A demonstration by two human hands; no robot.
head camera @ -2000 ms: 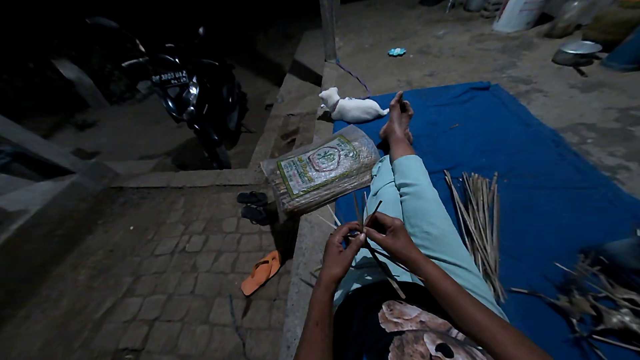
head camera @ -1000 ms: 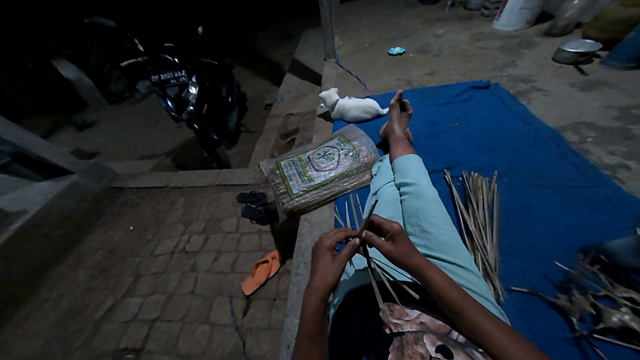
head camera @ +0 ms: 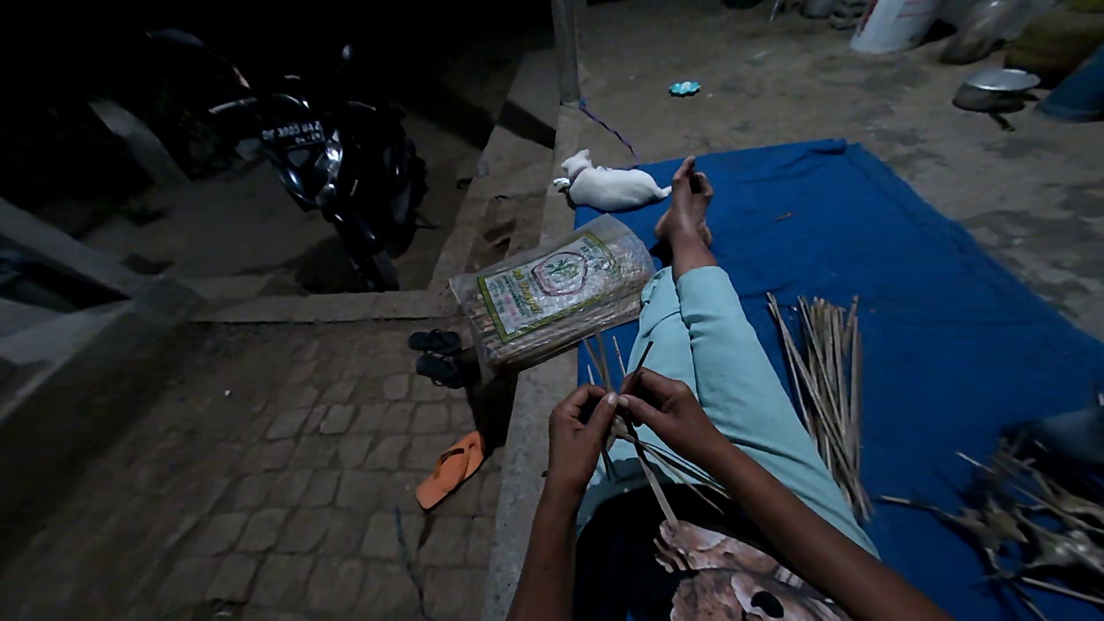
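Observation:
My left hand (head camera: 582, 431) and my right hand (head camera: 668, 410) meet over my lap, thumbs almost touching, both pinching a small crossing of thin plant strips (head camera: 651, 483). The strips fan out above the fingers and trail down toward my shirt; one dark strip sticks up by the right fingers. How the strips cross under the fingertips is hidden. Beside my legs, on the blue cloth (head camera: 931, 345), lies a loose bundle of similar long strips (head camera: 832, 371). A printed plastic sack (head camera: 561, 289) packed with pale stalks lies left of my shins.
A white cat (head camera: 617, 187) lies by my foot, near a cord tied to a post (head camera: 566, 52). Tangled dry plant scraps (head camera: 1026, 517) are at right. An orange flip-flop (head camera: 450, 470) and dark sandals (head camera: 438, 358) sit on the paving below the ledge. A motorcycle (head camera: 332, 172) stands beyond.
Both hands remain together over my lap. The strips between them have shifted and turned, with more strips fanned out now than two seconds ago.

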